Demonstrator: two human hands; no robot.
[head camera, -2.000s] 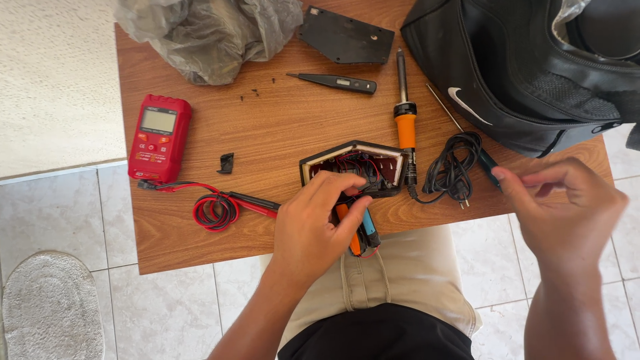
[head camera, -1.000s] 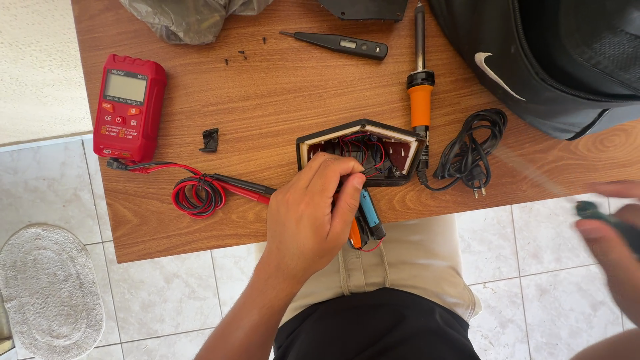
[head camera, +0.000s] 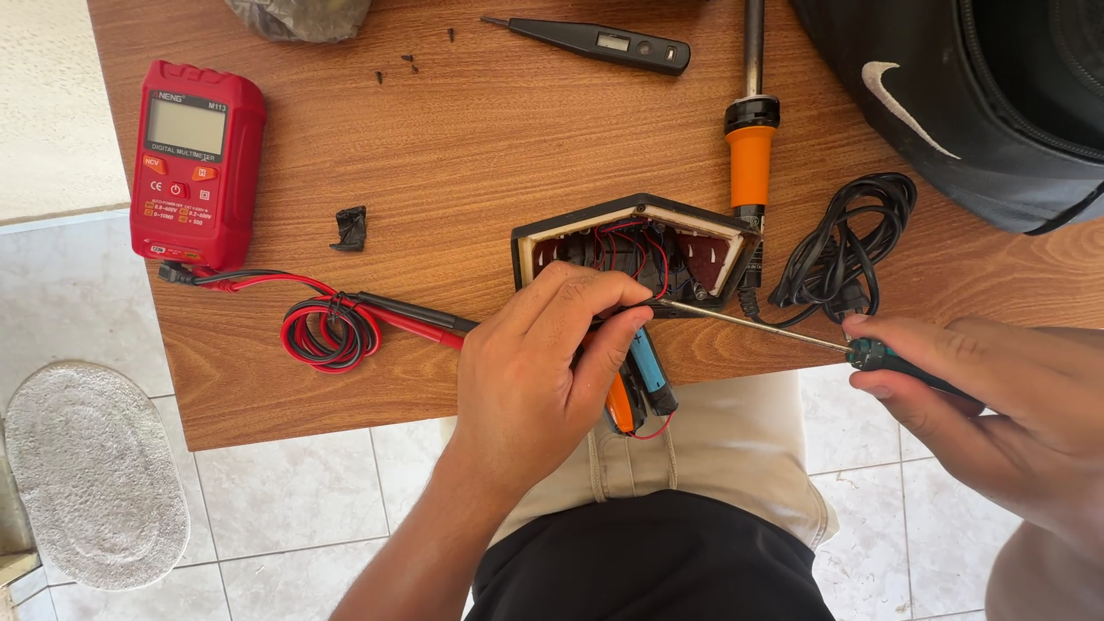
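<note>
A black angular housing (head camera: 640, 203) with red and dark wires inside lies at the table's front edge. Across its near left side reaches my left hand (head camera: 543, 371), thumb and forefinger pinched at the near rim; what they pinch is too small to tell. My right hand (head camera: 975, 388) grips the dark green handle of a screwdriver (head camera: 759, 325), whose shaft points left and whose tip meets my left fingertips. Blue (head camera: 647, 358) and orange (head camera: 619, 405) battery cells with a red wire hang at the table edge below the housing, partly behind my left hand.
Left on the wooden table (head camera: 431, 155) lie a red multimeter (head camera: 197, 164), its coiled leads (head camera: 332, 332) and a black scrap (head camera: 349, 228). A voltage tester (head camera: 599, 43) and small screws (head camera: 407, 58) lie farther back. A soldering iron (head camera: 750, 164), its coiled cord (head camera: 849, 233) and a black bag (head camera: 914, 95) stand right.
My right hand has brought the screwdriver in from the right, its tip now at my left fingertips. My left hand has stayed at the housing. The view has moved closer to the table.
</note>
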